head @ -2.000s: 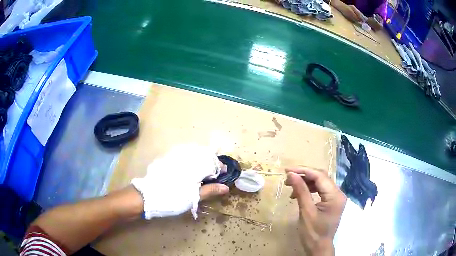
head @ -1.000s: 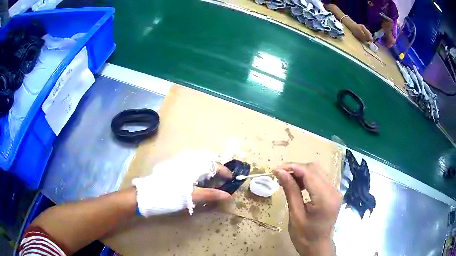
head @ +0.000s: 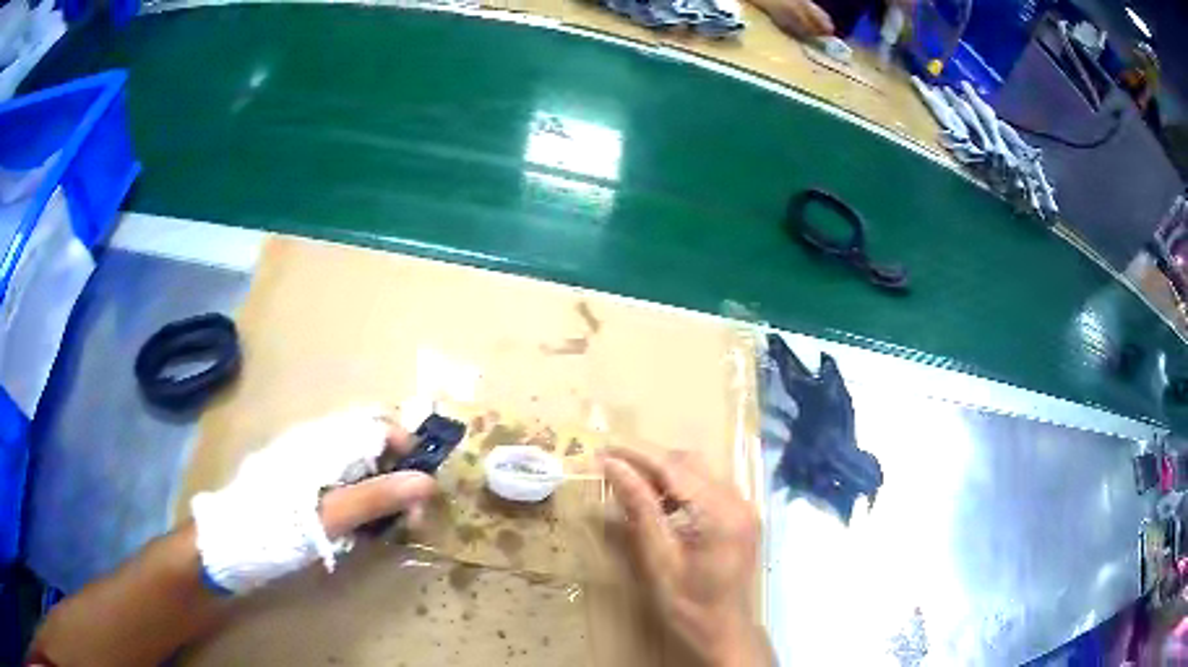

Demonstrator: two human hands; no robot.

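My left hand (head: 306, 495), in a white knit glove with bare fingertips, pinches a black oval ring (head: 434, 443) left of the glue cup. The ring looks folded, and much of it is hidden by the fingers. My bare right hand (head: 684, 528) holds a thin pale swab stick (head: 586, 478) between thumb and fingers; its tip is at or in the small round white glue cup (head: 524, 476). The cup stands on the stained cardboard mat (head: 651, 352).
Another black ring (head: 188, 361) lies at left by the blue tote (head: 98, 163). A joined ring and strip (head: 834, 231) lies on the green belt (head: 430, 143). Black strip pieces (head: 823, 430) lie at right. Grey-white parts (head: 986, 143) and a person's hand (head: 797, 16) are across the belt.
The view has shifted, so the bench appears further left. My right hand has moved the swab tip from the ring back to the cup. My left hand still holds the ring.
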